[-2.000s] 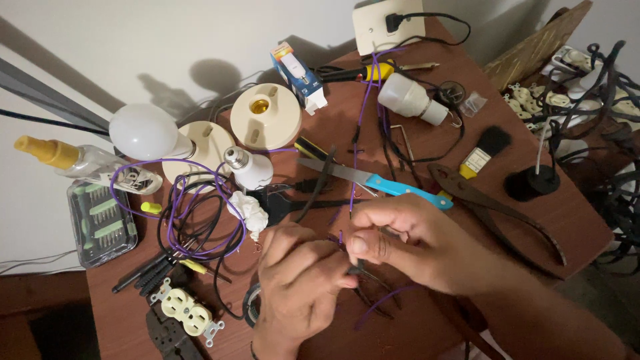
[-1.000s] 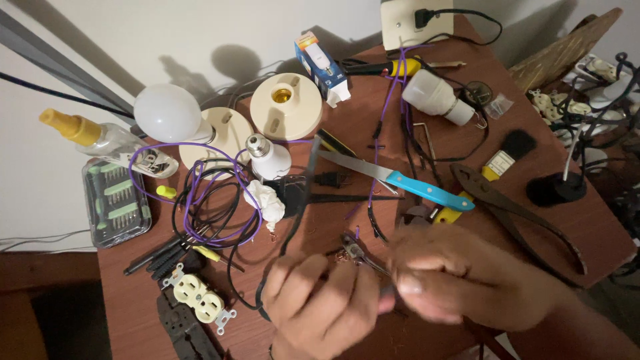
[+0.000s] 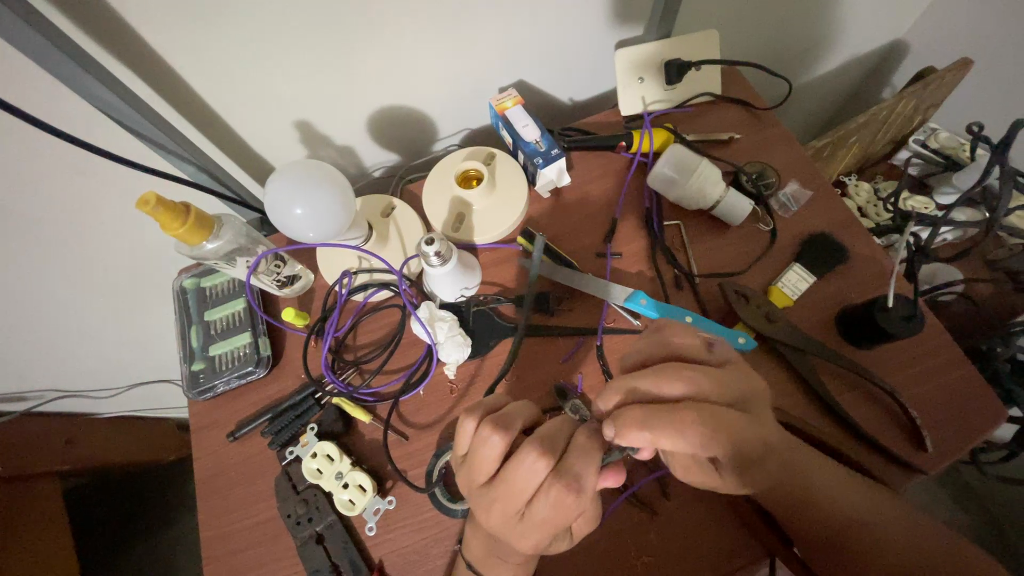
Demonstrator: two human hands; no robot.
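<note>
My left hand [image 3: 532, 472] is closed on a black cable [image 3: 522, 328], whose flat end sticks up above the knuckles. Close against it, my right hand [image 3: 688, 408] pinches with thumb and fingertips; whatever lies between them is hidden. Just behind the meeting fingers, the jaws of small cutters [image 3: 574, 406] rest on the table. A kitchen knife with a blue handle [image 3: 690, 318] lies beyond my right hand. At my left hand's outer side is a roll of black tape [image 3: 442, 480]. Purple wire [image 3: 636, 486] shows below the hands.
Left are a duplex outlet [image 3: 340, 478], a wire stripper [image 3: 308, 520], coiled wires [image 3: 340, 344], a bit set [image 3: 224, 328] and a spray bottle [image 3: 232, 248]. Lamp holders [image 3: 440, 196] and bulbs [image 3: 308, 200] stand at the back. Large pliers [image 3: 816, 344] and a brush [image 3: 804, 268] lie right.
The black cable's upright end has moved with my left hand. My fingers remain close together. The view has shifted slightly.
</note>
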